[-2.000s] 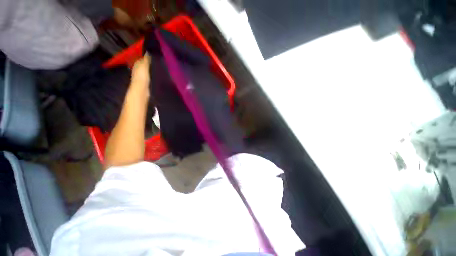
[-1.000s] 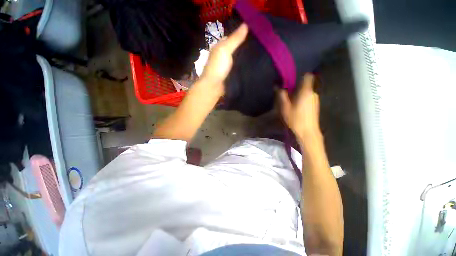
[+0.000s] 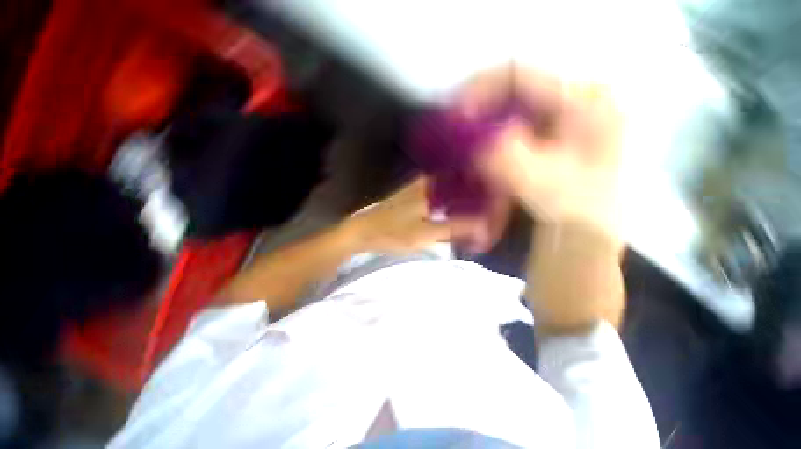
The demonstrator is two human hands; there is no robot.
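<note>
The frame is strongly blurred. A bunched purple strip (image 3: 458,162) is between my two hands, above my lap at the table's front edge. My left hand (image 3: 404,219) holds it from the lower left. My right hand (image 3: 558,149) is on its right side with the fingers curled over it. Black fabric (image 3: 250,167) hangs over the red basket at the left, apart from my hands.
The red plastic basket (image 3: 198,289) is at the left, with a whitish thing (image 3: 158,197) among the black fabric. The white table (image 3: 386,39) runs from top left to lower right. Blurred machine parts (image 3: 733,202) are at the right.
Both hands have moved away from the black fabric by the basket, and the purple strip is now gathered between them. The view has turned, with the basket now at the left.
</note>
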